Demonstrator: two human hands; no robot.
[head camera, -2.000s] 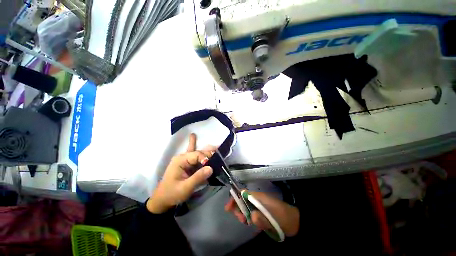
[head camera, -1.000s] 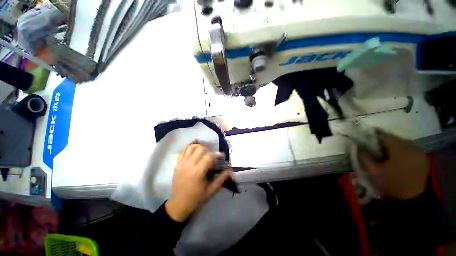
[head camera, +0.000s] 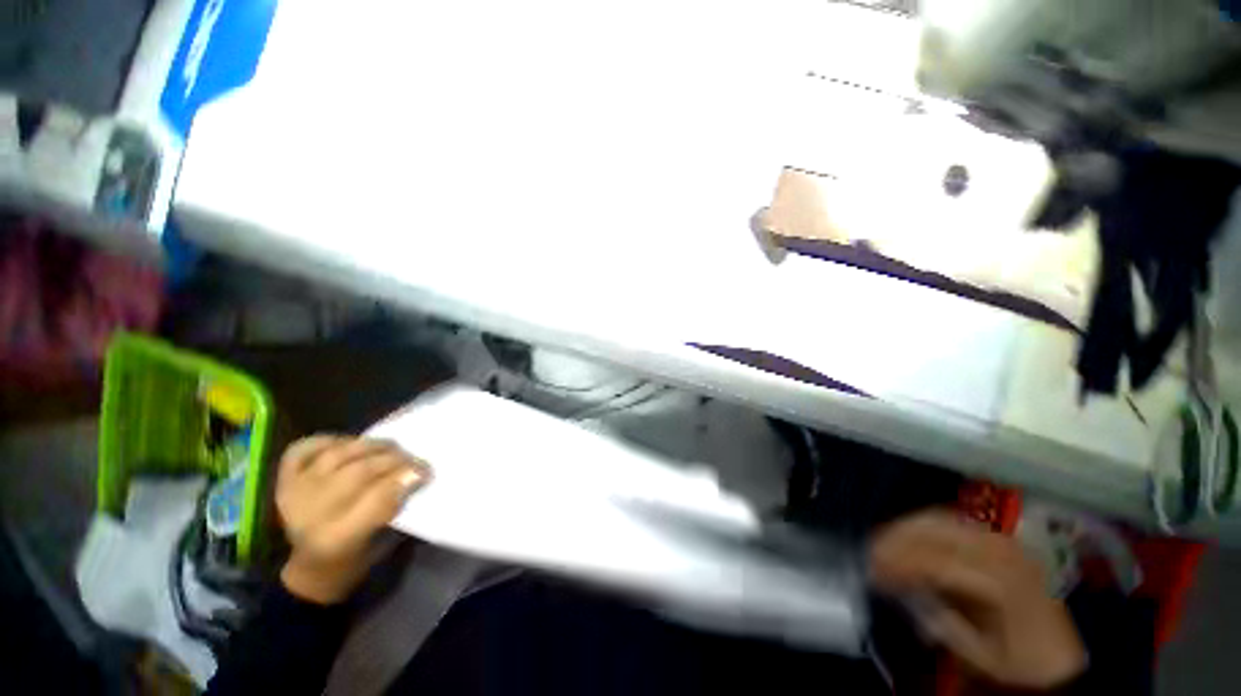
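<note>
My left hand (head camera: 336, 506) grips the left end of a white fabric panel (head camera: 544, 483) over the lap, below the table's front edge. The panel stretches to the right, and its right part is blurred, with a dark strip (head camera: 803, 544) along it. My right hand (head camera: 980, 592) is at the panel's right end, blurred by motion; whether its fingers grip the fabric cannot be told. The scissors (head camera: 1187, 462) lie at the right of the table, with their loop handles over the front edge.
The white table's front edge (head camera: 544, 326) runs across above the hands. Black scraps (head camera: 1143, 258) lie near the blurred machine head (head camera: 1130, 61). A green basket (head camera: 123, 422) with items stands below left. A red crate (head camera: 1173, 585) is below right. Grey pieces hang behind the panel.
The view has shifted down. The panel has left the tabletop and is over the lap. The scissors have left my right hand, which has moved to the panel's right end.
</note>
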